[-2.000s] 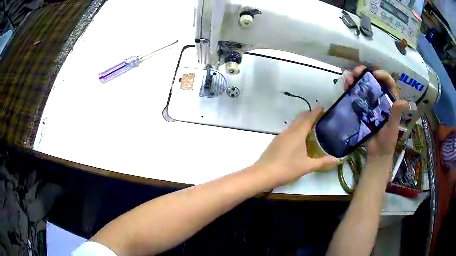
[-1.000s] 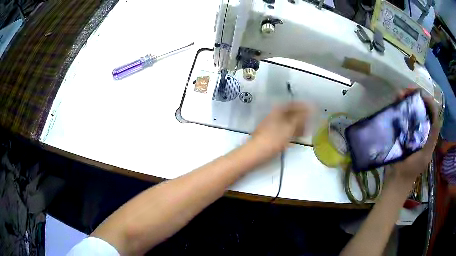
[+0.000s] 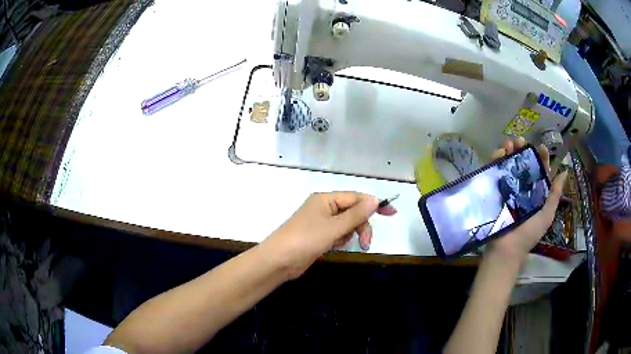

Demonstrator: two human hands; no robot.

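My right hand (image 3: 529, 225) holds a black smartphone (image 3: 484, 200) from its right end, its lit screen facing up. My left hand (image 3: 325, 228) is over the table's front edge and pinches a small dark thing with a thin pale tip (image 3: 388, 201) between thumb and forefinger; it looks like the end of a thin dark cord, though most of it is hidden. The phone partly covers a yellow tape roll (image 3: 427, 174) on the table.
A white JUKI sewing machine (image 3: 408, 48) stands behind the hands, its presser foot (image 3: 286, 119) over the needle plate. A purple-handled screwdriver (image 3: 169, 96) lies at the left. A reddish parts box (image 3: 559, 250) is beyond my right hand.
My left hand left the phone, picked up the dark cord from the machine bed and drew it towards the front edge. My right hand lowered the phone towards me.
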